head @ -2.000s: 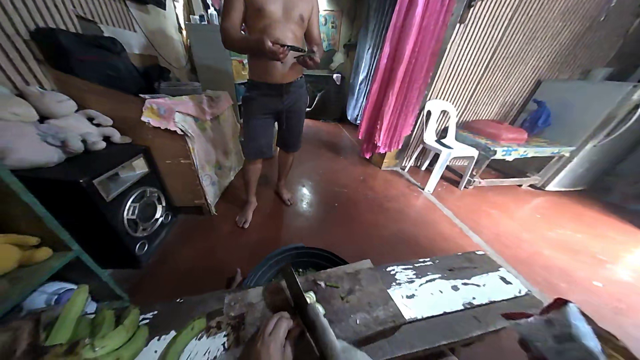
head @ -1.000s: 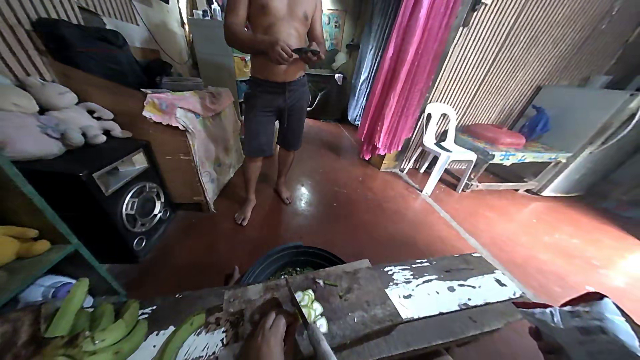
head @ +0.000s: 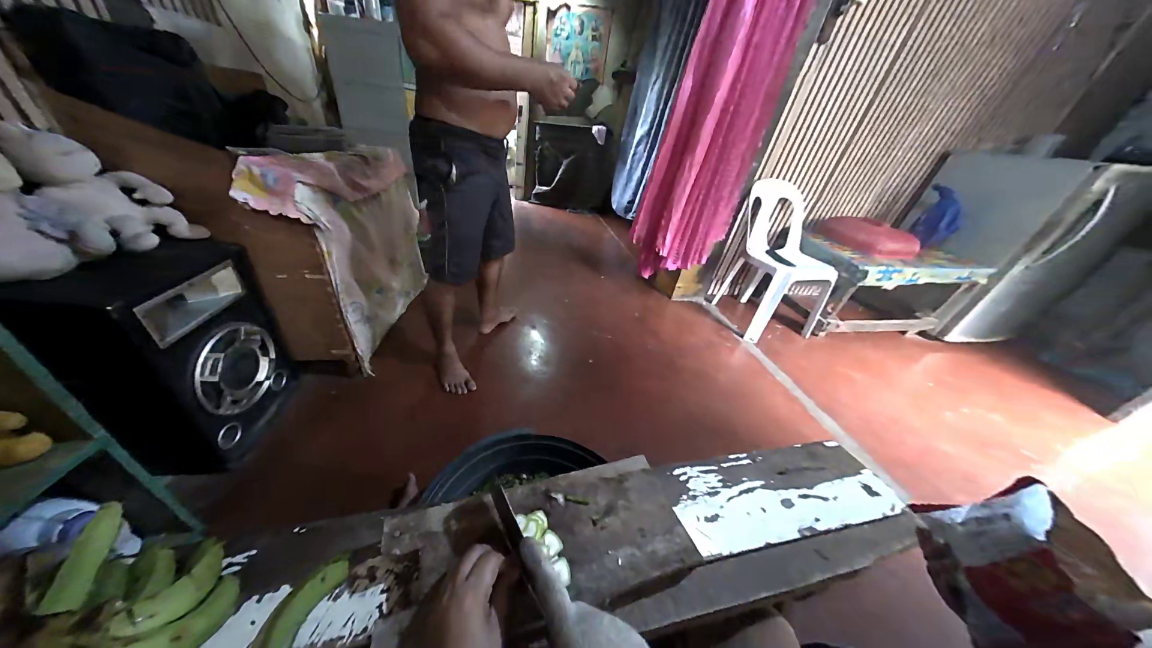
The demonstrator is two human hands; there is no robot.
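A worn wooden chopping board (head: pixel 621 513) lies across a wooden bench with flaking white paint (head: pixel 774 517). My right hand (head: pixel 585 621) grips a long knife (head: pixel 507 522), its blade on edge over the board. Just left of the blade rests my left hand (head: pixel 472 598), fingers curled on the board; what lies under them is hidden. Pale green-white slices (head: pixel 544 544) sit against the blade's right side. Behind the board, a dark round basin (head: pixel 513 454) holds green bits. Green bananas (head: pixel 180 594) lie at the bench's left, and one single green banana (head: pixel 306 603) lies nearer my left hand.
A person (head: pixel 463 162) stands barefoot beyond the basin. To the left are a black loudspeaker (head: pixel 162 360), plush toys (head: pixel 90 189) and a green shelf (head: pixel 81 405). A white plastic chair (head: pixel 778 256) stands by a low table (head: pixel 927 270). A crumpled bag (head: pixel 1026 567) is at the lower right.
The other person has turned sideways. Pale slices, hardly visible beside the knife two seconds ago, now lie in a small group at its right.
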